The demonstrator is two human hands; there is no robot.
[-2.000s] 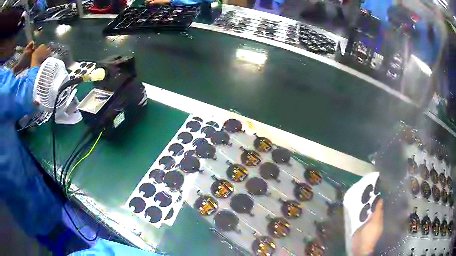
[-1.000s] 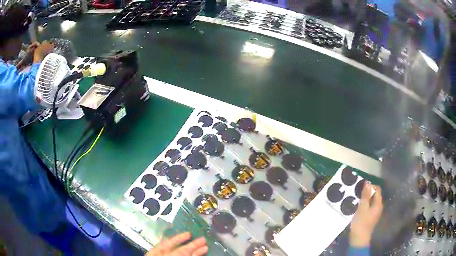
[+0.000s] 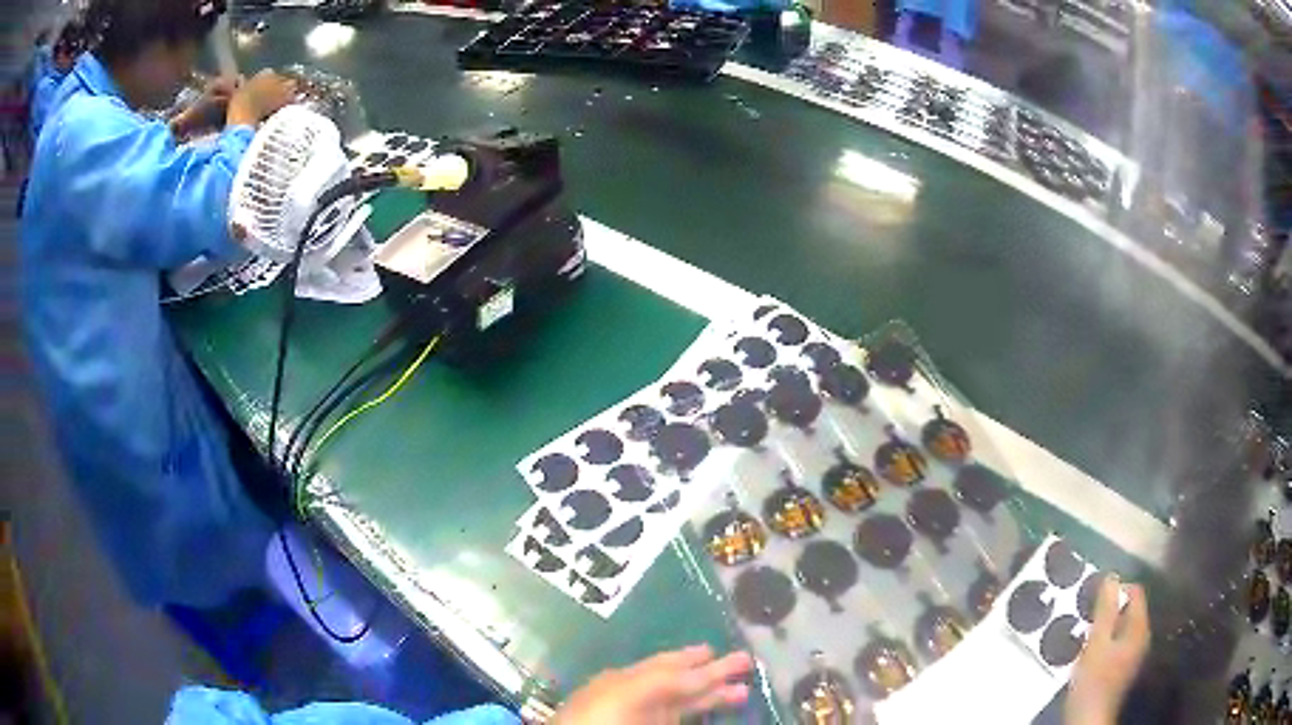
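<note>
My right hand [image 3: 1112, 659] grips the right edge of a white sticker sheet [image 3: 978, 680] with several notched black discs at its upper end. The sheet covers the lower right of a clear blister tray [image 3: 794, 623]. The tray holds rows of round circuit modules [image 3: 850, 486], some gold-orange and some covered in black. My left hand [image 3: 659, 690] is at the bottom, fingers spread and empty, near the tray's lower left edge. White spare sticker sheets [image 3: 574, 489] with black discs lie left of the tray.
A black bench device [image 3: 489, 255] with cables and a yellow-green wire stands at upper left beside a white fan [image 3: 288, 177]. A person in a blue smock [image 3: 135, 283] works behind it. Stacked blister trays [image 3: 1261, 595] are at far right. A black tray [image 3: 602, 38] lies at the back.
The sheet has come from upright at the right to lying over the tray. My left hand has entered at the bottom. The view has turned left, and the spare sheets appear more tilted.
</note>
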